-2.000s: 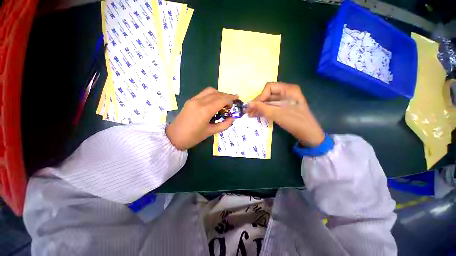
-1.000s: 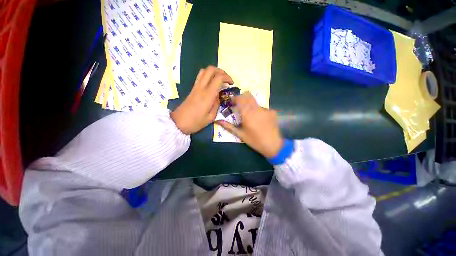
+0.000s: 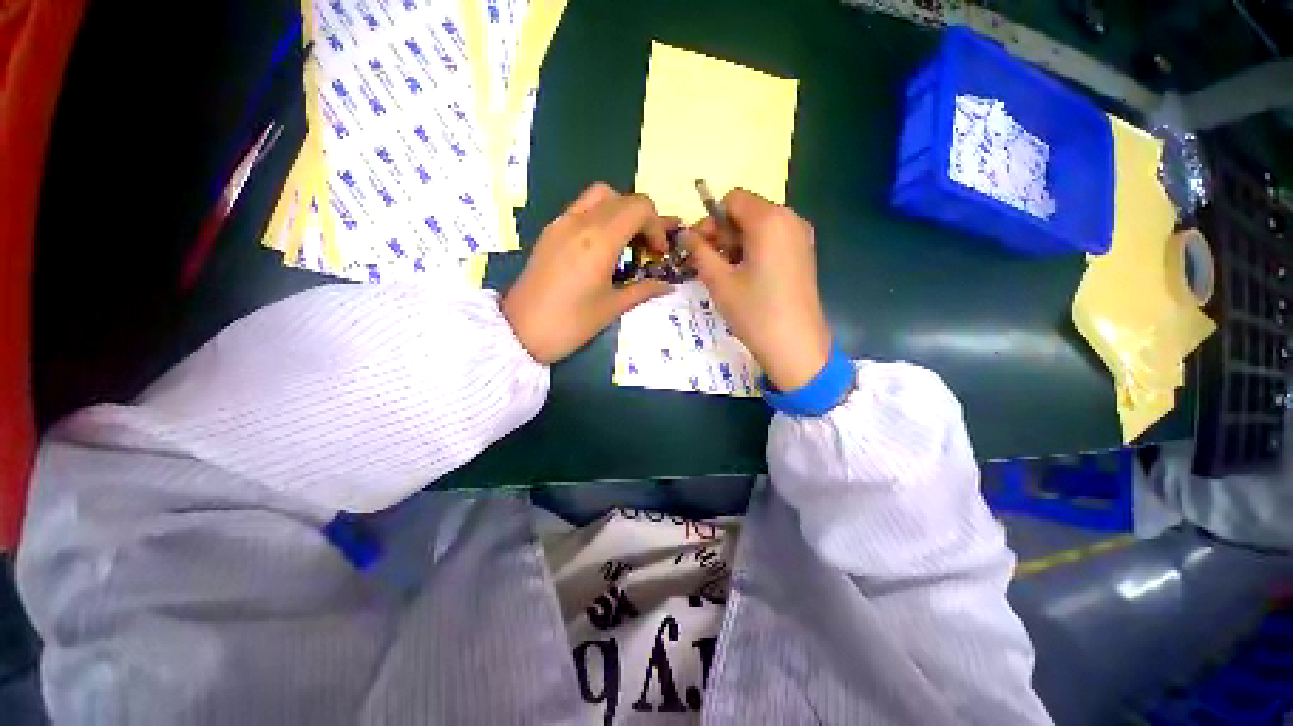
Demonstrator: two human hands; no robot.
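My left hand (image 3: 581, 272) holds a small dark, shiny electronic module (image 3: 652, 261) between thumb and fingers. My right hand (image 3: 766, 281) is at the module's right side, fingertips touching or very near it. It holds thin silver tweezers (image 3: 712, 202), whose end sticks up between the fingers; their tips are hidden. Both hands are above the adhesive sheet (image 3: 716, 128), which is plain yellow at its upper part and white with blue print below. The hands cover the sheet's middle.
Spare adhesive sheets (image 3: 404, 142) lie at left, with thin dark and reddish sticks (image 3: 234, 199) beside them. A blue bin (image 3: 929, 177) with small white parts (image 3: 1001, 153) stands right. Yellow liners (image 3: 1134, 284), a tape roll (image 3: 1191, 267) and a red tray (image 3: 21, 255) are at the sides.
My right hand has turned more upright, with the tweezers' end now showing above it. The module is partly covered by fingers. The view has shifted slightly.
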